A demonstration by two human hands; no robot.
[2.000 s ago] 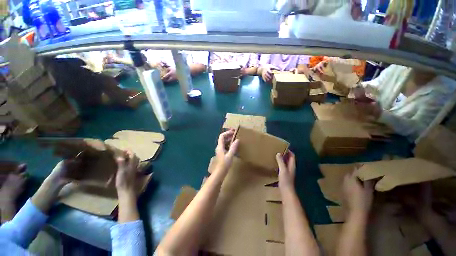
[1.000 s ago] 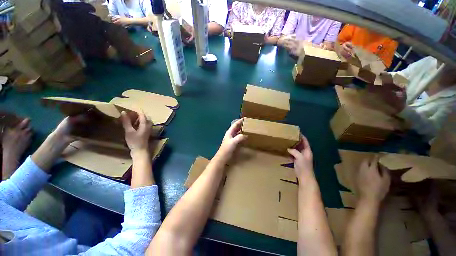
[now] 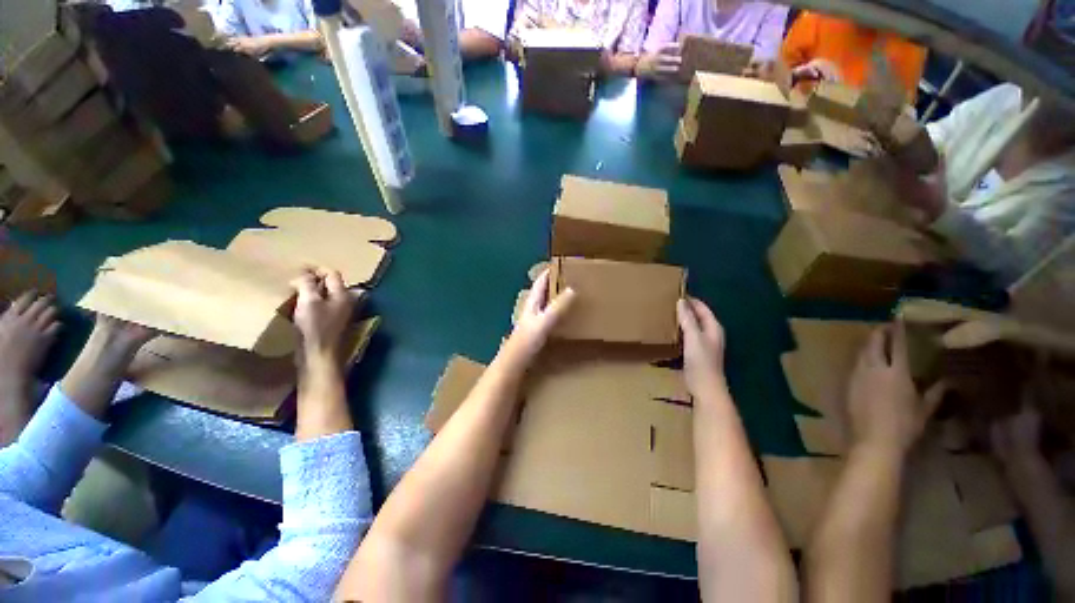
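A closed brown mailer box (image 3: 617,303) is held between my two hands in the middle of the view, its broad face tilted up toward me. My left hand (image 3: 542,315) grips its left end, thumb on the face. My right hand (image 3: 700,339) holds its right end. Flat box blanks (image 3: 578,442) with slots lie under my hands on the dark green table (image 3: 472,212). Another folded box (image 3: 611,218) stands just beyond the held one. The undersides of the held box and most of my fingers are hidden.
At left, a person in blue sleeves (image 3: 318,477) bends a blank (image 3: 195,289). At right, another person's hand (image 3: 881,389) works cardboard over blanks. Box stacks stand at far left (image 3: 77,118), ahead (image 3: 733,118) and right (image 3: 843,253). Pale posts (image 3: 375,112) rise at the back.
The held box has tilted so its broad face shows more, and it stays between both hands. The blank in the left neighbour's hands has swung toward the wearer's view, showing its broad surface.
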